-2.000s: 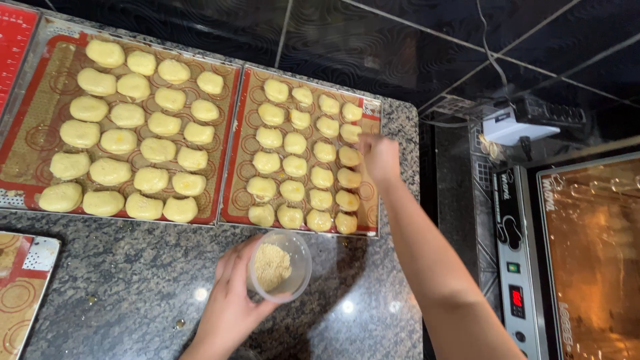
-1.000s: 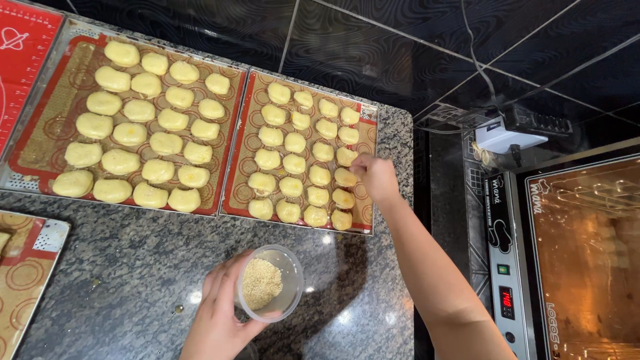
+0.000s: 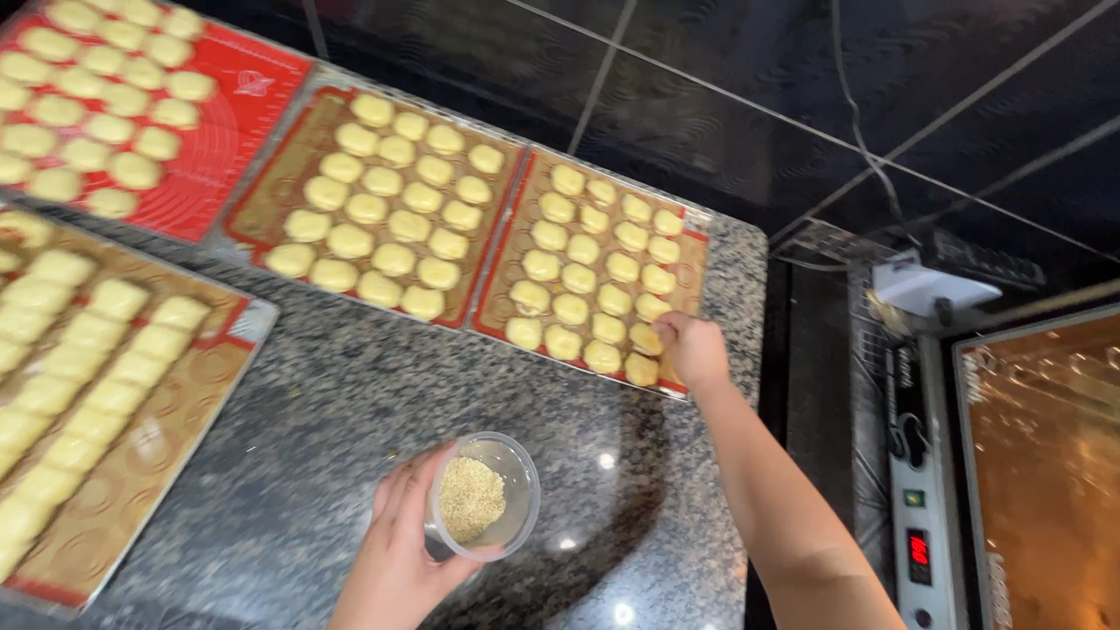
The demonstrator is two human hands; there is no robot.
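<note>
My left hand (image 3: pixel 411 534) grips a clear plastic cup (image 3: pixel 516 516) that holds pale sesame seeds (image 3: pixel 471 499), above the granite counter. Over the right edge of the rightmost baking tray (image 3: pixel 490 297), my right hand (image 3: pixel 687 346) has its fingertips pinched together at a glazed dough piece (image 3: pixel 646 339) in the outer row; whether seeds are between them cannot be seen. Rows of yellow, glossy dough pieces cover this mat-lined tray. A second tray (image 3: pixel 254 197) with similar pieces adjoins it on the left.
A red silicone mat (image 3: pixel 254 96) with more dough pieces lies at the upper left. Below it, another tray (image 3: pixel 188 411) bears dough in long joined rows. A lit oven (image 3: pixel 1041 455) with a control panel stands at the right, and a dark tiled wall (image 3: pixel 700 52) runs behind the counter (image 3: pixel 315 464).
My right hand has moved down along the right column of dough pieces. The left hand still holds the cup. The view has shifted to take in more of the left side.
</note>
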